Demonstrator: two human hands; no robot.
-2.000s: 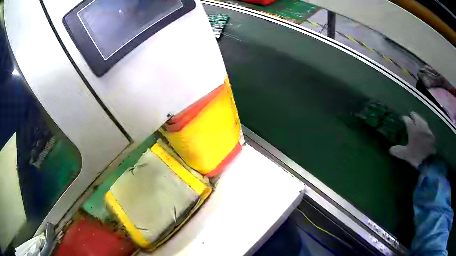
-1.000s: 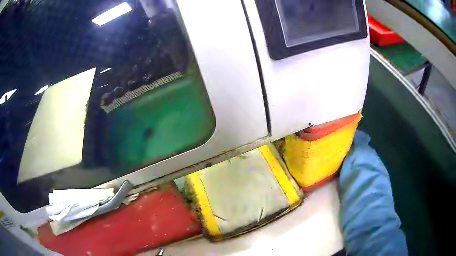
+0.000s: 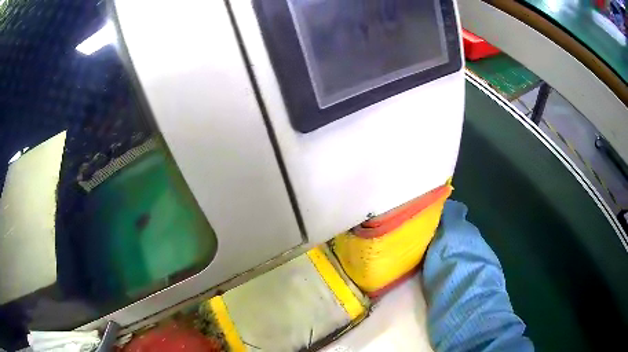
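Observation:
My right arm, in a blue sleeve (image 3: pixel 465 282), reaches past the right side of the yellow-red pad (image 3: pixel 392 251). My right hand is hidden behind the pad and the white machine housing (image 3: pixel 385 155). My left hand is not in view. The beige pad (image 3: pixel 279 302) with yellow stripes lies left of the yellow-red pad. No circuit board can be made out clearly. The dark viewing window (image 3: pixel 62 75) shows the green machine mat (image 3: pixel 162 220) behind it, blurred by reflections.
The control screen (image 3: pixel 375 45) is on the housing. The dark green belt (image 3: pixel 506 165) curves along the right. A pale sheet (image 3: pixel 31 220) is on the window at left. A white cloth (image 3: pixel 62 341) and a red pad (image 3: pixel 169 338) are at lower left. A red bin (image 3: pixel 478 45) is at upper right.
My right hand, earlier in view at a board on the belt, is now hidden behind the pad and housing. The view swung left to the window, then partly back right.

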